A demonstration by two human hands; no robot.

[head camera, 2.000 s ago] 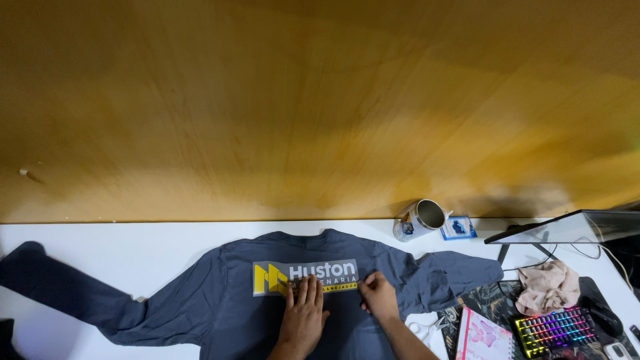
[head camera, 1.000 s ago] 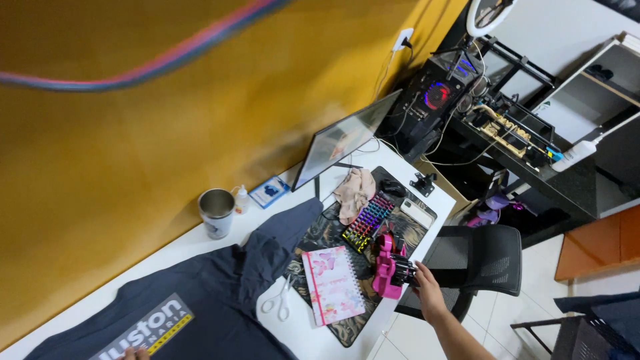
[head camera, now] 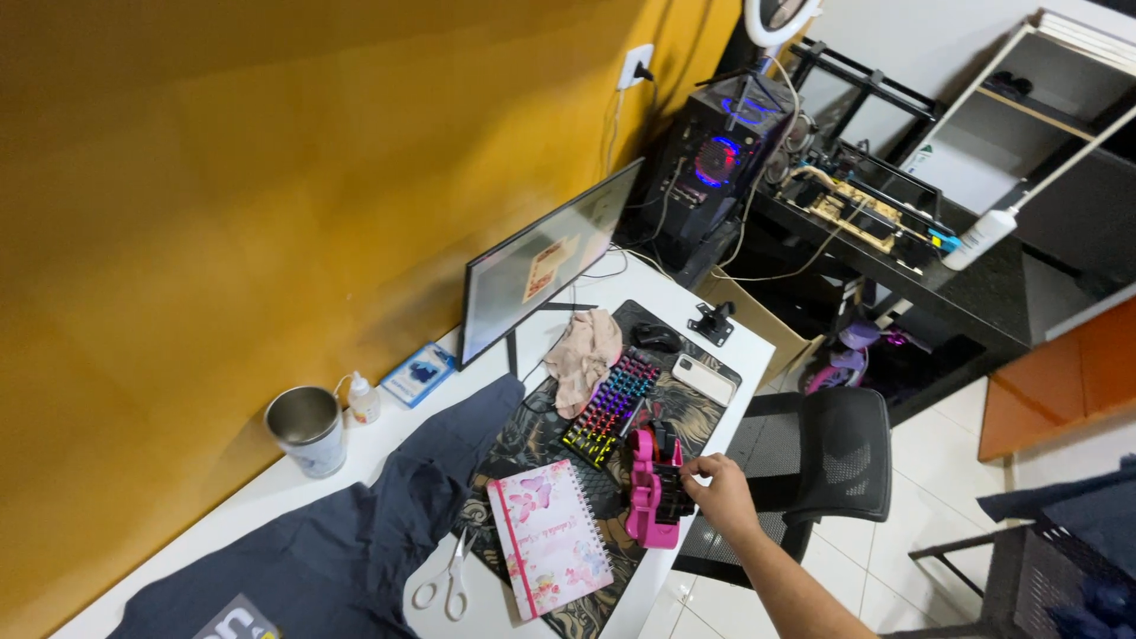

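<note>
At the right part of the white desk, my right hand (head camera: pixel 723 497) has its thumb and fingertips at a pink tape dispenser (head camera: pixel 650 497) with black parts; whether the fingers are closed on it cannot be made out. My left hand is out of view. At the lower left lies a dark long-sleeved shirt (head camera: pixel 355 541), its sleeve stretched toward the monitor. Part of a printed transfer sheet (head camera: pixel 238 621) shows on the shirt at the bottom edge. White-handled scissors (head camera: pixel 451 581) lie between the shirt and a pink spiral notebook (head camera: pixel 550 540).
A metal mug (head camera: pixel 308 430), a small bottle (head camera: pixel 363 399) and a blue box (head camera: pixel 418 374) stand along the wall. A lit keyboard (head camera: pixel 611 406), cloth (head camera: pixel 583 357), mouse (head camera: pixel 657 337) and phone (head camera: pixel 704 380) lie near the monitor (head camera: pixel 546 266). A black chair (head camera: pixel 834 453) stands beside the desk.
The view has swung far right. My right hand has left the printed sheet on the shirt and is at the pink dispenser. My left hand, on the sheet earlier, is out of view.
</note>
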